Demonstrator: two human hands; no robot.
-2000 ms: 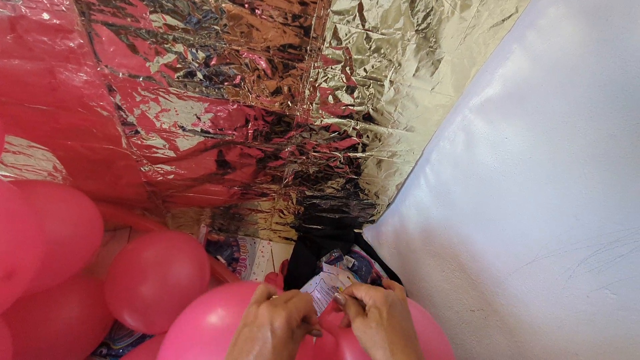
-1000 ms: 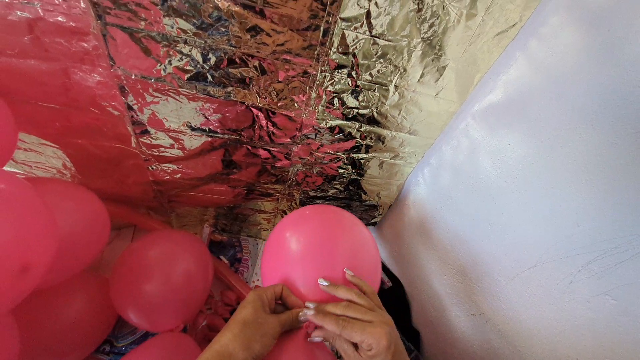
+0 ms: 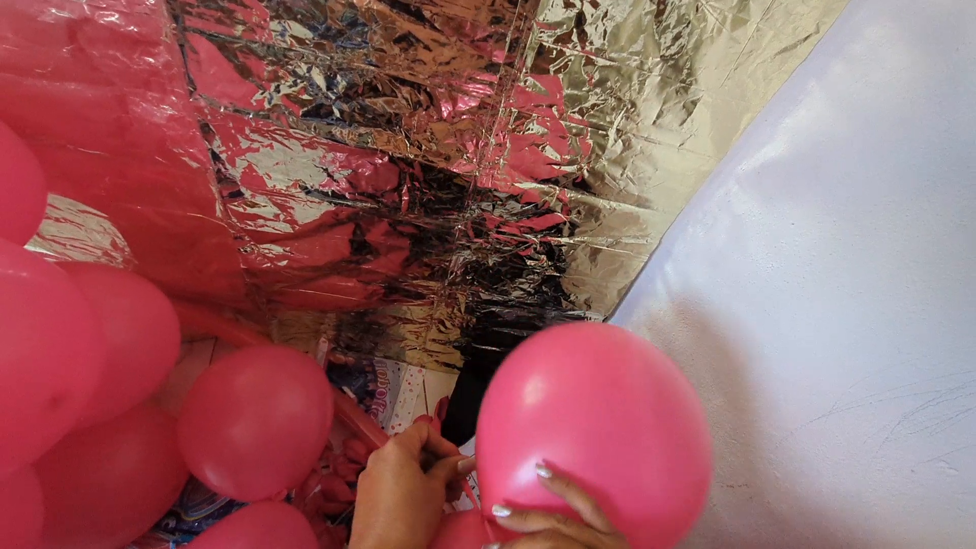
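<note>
An inflated pink balloon (image 3: pixel 602 412) stands at the lower centre, in front of the corner. My right hand (image 3: pixel 560 515) is at its lower side, fingers spread on its surface near the neck; the palm is cut off by the frame's edge. Left of the balloon, my left hand (image 3: pixel 408 480) has thumb and fingers pinched on a thin pink strip (image 3: pixel 469 492), which runs down toward the balloon's neck. Part of another pink balloon (image 3: pixel 461 531) shows below, between the hands. The knot or tail of the large balloon is hidden by my fingers.
Several inflated pink balloons (image 3: pixel 255 423) crowd the left side. Loose uninflated balloons (image 3: pixel 335 484) and printed packets (image 3: pixel 366 389) lie low behind my left hand. Crinkled gold foil sheeting (image 3: pixel 633 152) covers the back, with a pink reflective part at left. A white wall (image 3: pixel 854 267) rises at right.
Two seconds ago both hands were together over two pink balloons at the bottom. One balloon then came upright above the hands. Since then my left hand has drawn away from my right.
</note>
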